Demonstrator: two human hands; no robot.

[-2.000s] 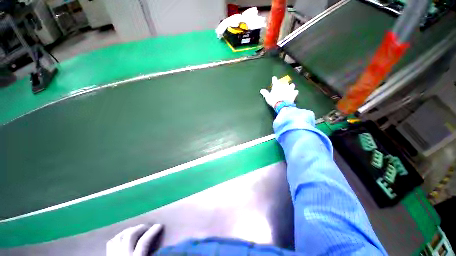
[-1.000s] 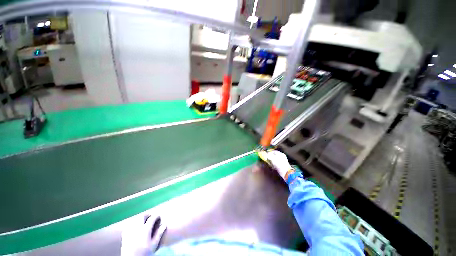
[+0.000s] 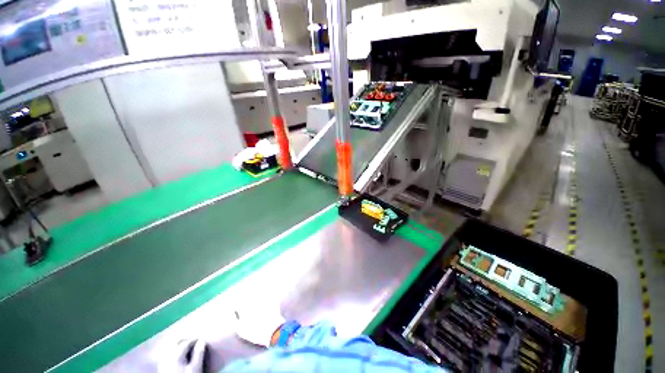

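My right hand (image 3: pixel 257 326), in a white glove with a blue wrist band, is low in the middle over the shiny steel plate (image 3: pixel 321 273). It is blurred against the glare, and its fingers cannot be made out. My left hand (image 3: pixel 191 355), also white-gloved, is at the bottom edge, partly cut off, with fingers apart and nothing seen in it. A small black tray (image 3: pixel 356 219) at the bench's corner holds a yellow piece (image 3: pixel 372 209) and mint pieces (image 3: pixel 386 217). A green circuit board with red-orange rings (image 3: pixel 378 106) lies on the sloped conveyor (image 3: pixel 332 151).
A large black bin (image 3: pixel 599 291) at right holds dark pallets (image 3: pixel 485 320) and a mint fixture (image 3: pixel 510 277). The flat green conveyor (image 3: pixel 182 240) runs behind the plate. Two posts with orange sleeves (image 3: pixel 344 167) (image 3: pixel 281 142) stand at its end. A whitish machine (image 3: pixel 437 25) is beyond.
My right hand has left the conveyor's end and come back near my left hand. The yellow piece it had is now in the small tray. The view has turned right and up.
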